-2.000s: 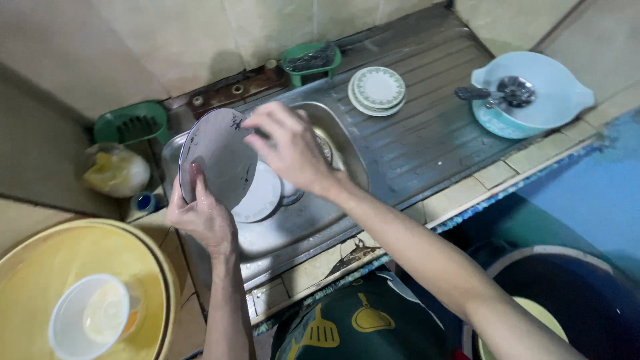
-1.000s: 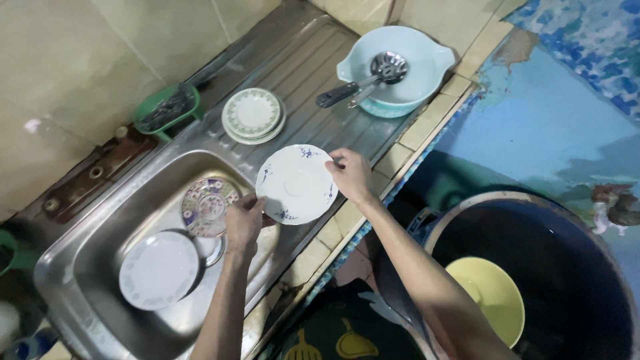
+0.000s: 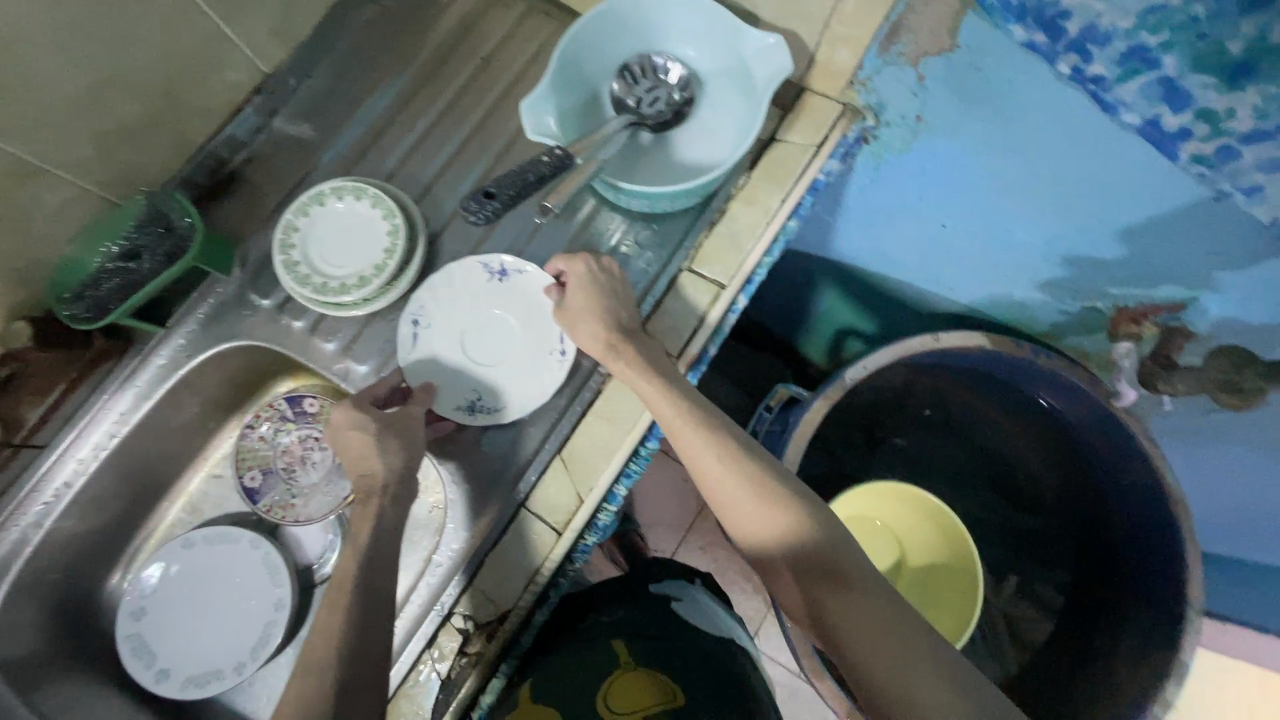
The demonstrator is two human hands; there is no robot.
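Observation:
My left hand (image 3: pixel 385 425) and my right hand (image 3: pixel 597 308) hold a white plate with blue floral sprigs (image 3: pixel 485 340) by opposite edges, over the ribbed steel drainboard beside the sink. Just behind it, green-rimmed white saucers (image 3: pixel 342 240) lie stacked on the drainboard. Below my left hand, in the sink basin (image 3: pixel 170 450), are a purple patterned saucer (image 3: pixel 285 465), a white plate with a pale rim pattern (image 3: pixel 205 610) and a partly hidden small dish (image 3: pixel 312 545).
A pale blue bowl (image 3: pixel 690 175) holding a slotted spoon (image 3: pixel 652 92) stands on the drainboard. A green holder (image 3: pixel 75 290) with a dark scouring pad sits behind the sink. At right, a yellow bowl (image 3: pixel 955 560) is inside a large dark tub (image 3: pixel 1170 520) beyond the tiled counter edge (image 3: pixel 695 310).
Two seconds ago the plate was tilted over the sink in my left hand, with my right hand at its face. Now both hands hold it over the drainboard. The view has swung right.

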